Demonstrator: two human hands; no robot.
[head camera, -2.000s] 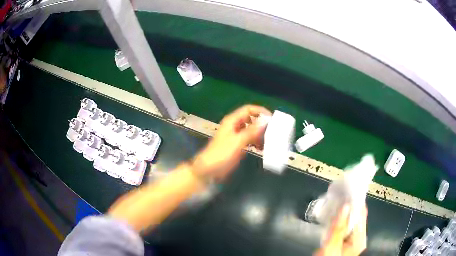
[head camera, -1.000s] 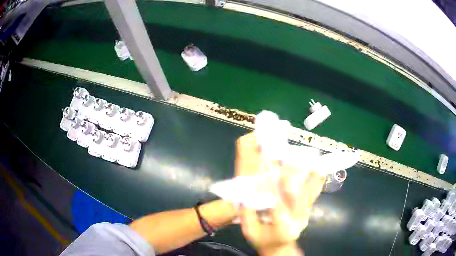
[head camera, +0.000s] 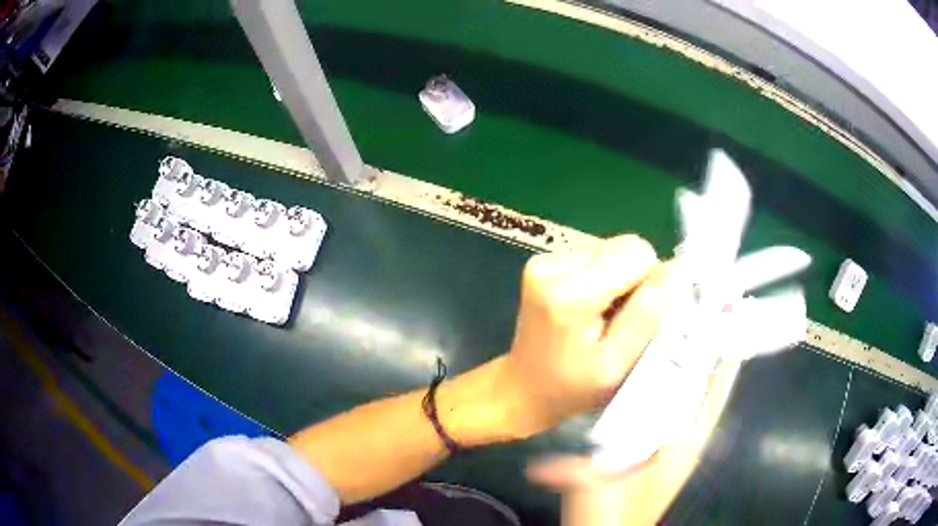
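My left hand is curled into a fist against the left side of a blurred white cleaning cloth, over the belt edge rail. Whether its fingers grip the cloth or a white adapter inside it is hidden. My right hand is below and behind the cloth, blurred and mostly covered, and holds the cloth bunched. No adapter shows clearly between the hands. Two tight rows of white plug adapters lie pins up on the dark green bench at the left.
Beyond the cream, dark-spotted belt edge rail, the green conveyor carries spaced adapters, one at the upper middle and one at the right. A grey upright stands at the rail. An adapter pile lies at the far right.
My left hand has come off the bench adapter's side, from the hands' lower cluster, up and right with the cloth. The cloth now sticks up over the belt. The view has shifted slightly.
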